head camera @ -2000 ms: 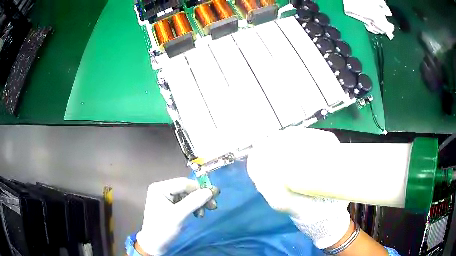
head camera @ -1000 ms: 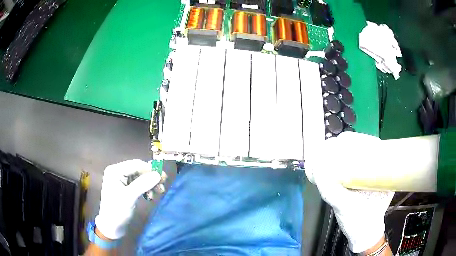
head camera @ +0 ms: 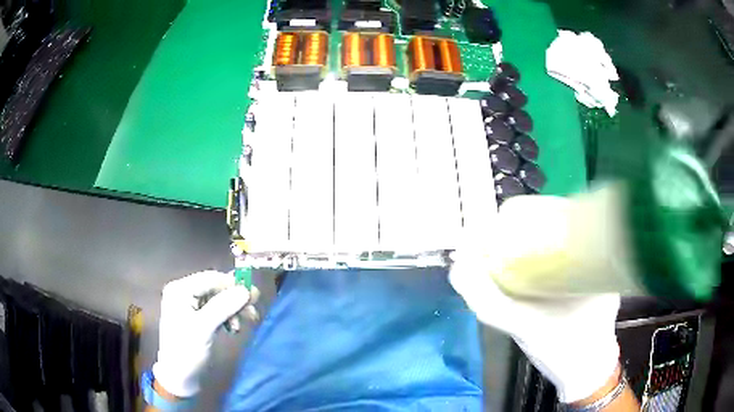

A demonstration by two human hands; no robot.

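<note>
The power circuit board [head camera: 354, 169] lies on the green mat, its near edge by the bench front. It has long white strips, three copper-orange coil blocks [head camera: 368, 52] at the back and black round capacitors [head camera: 507, 133] along its right edge. My left hand [head camera: 197, 322], white-gloved, pinches the small green tab [head camera: 244, 278] at the board's near left corner. My right hand [head camera: 547, 306], white-gloved, is closed around the pale adhesive cartridge [head camera: 591, 241], near the board's near right corner. Its green end cap [head camera: 680, 233] points right and is blurred. The cartridge tip cannot be made out.
A crumpled white cloth [head camera: 583, 71] lies on the bench right of the board. A black speckled pad [head camera: 40, 92] is at the far left. Black framed pieces [head camera: 60, 346] stand at the lower left. A dark case with a printed panel [head camera: 672, 366] is at the lower right.
Against the oldest frame, the board appears squarer in view and my hands are farther apart. Since one second ago, my right hand and the cartridge have shifted slightly left. Both grips are unchanged.
</note>
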